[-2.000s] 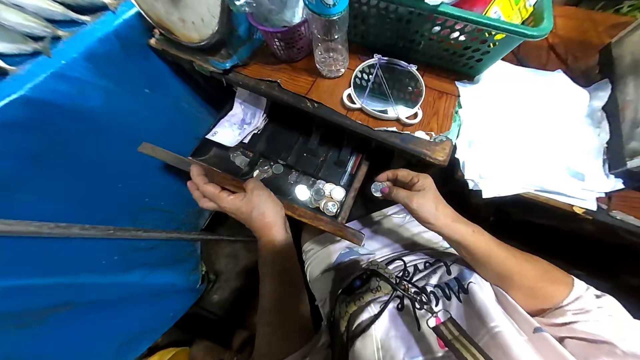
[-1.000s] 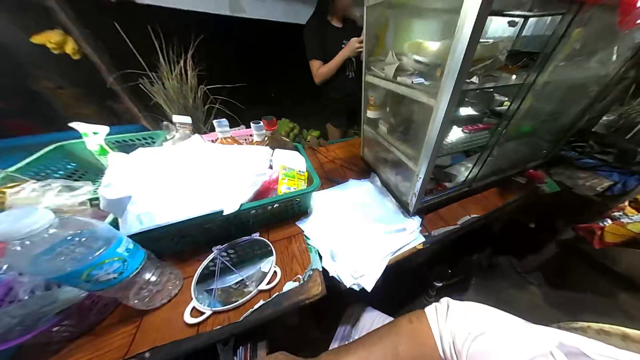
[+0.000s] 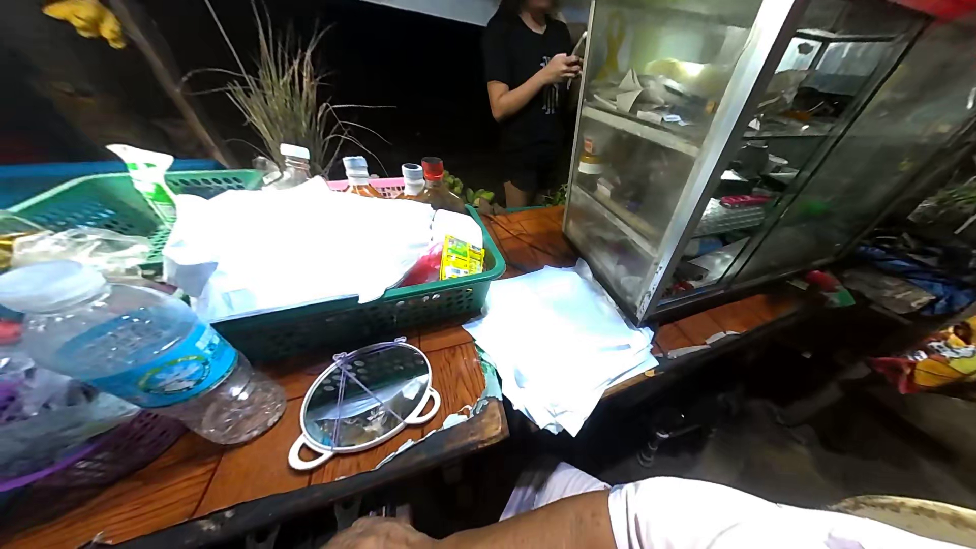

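Only the back of my right hand [image 3: 380, 532] shows, at the bottom edge, with its forearm reaching in from a white sleeve on the right. Its fingers are cut off by the frame, so what it holds is hidden. My left hand is out of view. Just above the right hand runs the dark front edge of the wooden counter. On the counter lies an oval mirror [image 3: 366, 396] with a white frame and two loops. Left of it, a clear plastic bottle [image 3: 164, 354] leans over. A stack of white paper sheets [image 3: 560, 343] overhangs the edge to the right.
Behind the mirror, a green plastic basket [image 3: 450, 301] holds white sheets, packets and several bottles. A purple basket [image 3: 137, 450] is at lower left. The glass display case [image 3: 648, 160] stands at right on the wooden counter [image 3: 263, 457]. Beyond the counter stands a person [image 3: 530, 84].
The view has swung far up and right from the drawer. Two seconds ago my left hand was on its front and my right hand held a coin; drawer and left hand are now out of view.
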